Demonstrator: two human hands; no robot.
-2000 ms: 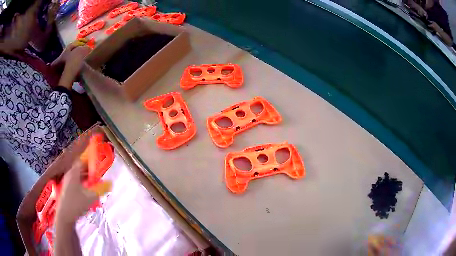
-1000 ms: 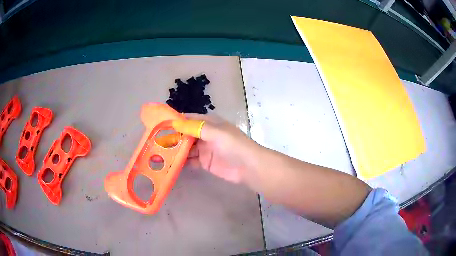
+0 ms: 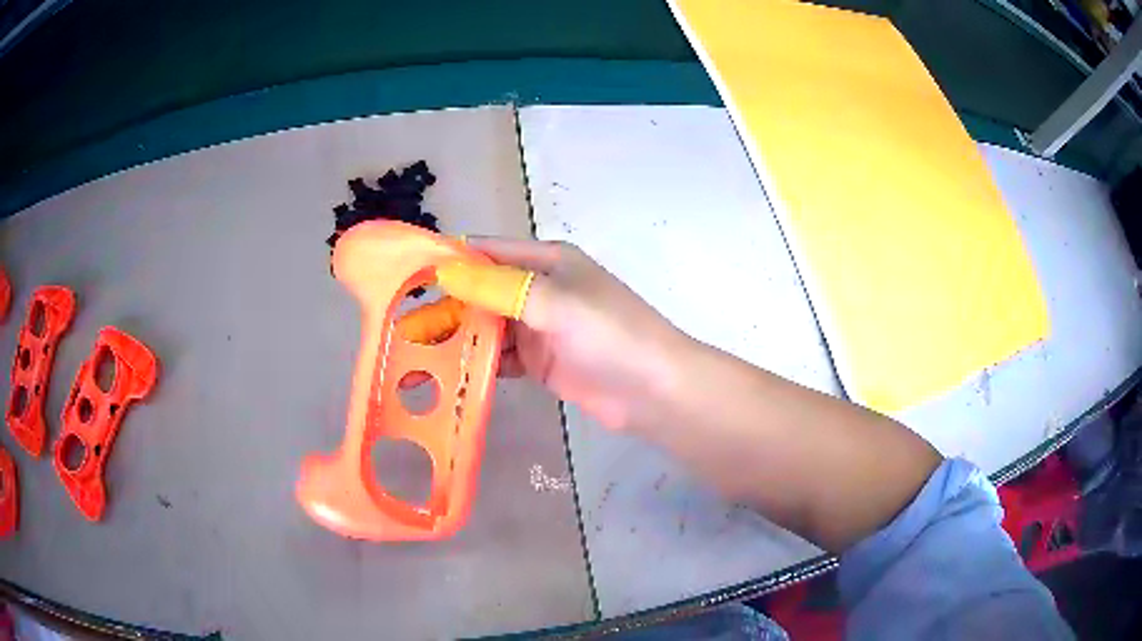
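Observation:
My right hand (image 3: 582,332) comes in from the right and grips an orange-red controller grip shell (image 3: 420,394) by its upper end. The thumb, in a yellow finger cot, lies on the near face, and another yellow cot shows through the upper large hole. The shell is raised above the table, its horns pointing left. A pile of small black parts (image 3: 391,198) lies on the table just behind the shell's top end, partly covered by it. My left hand is not in view.
Several orange-red shells (image 3: 103,423) lie at the left, some cut off by the edge. A large yellow sheet (image 3: 883,207) lies on the right of the table (image 3: 664,526). A dark green strip runs behind. Red plastic shows below the table at right.
Since two seconds ago the view has swung right, away from the cartons. Over the last second my right hand has kept its hold and the shell has turned more upright.

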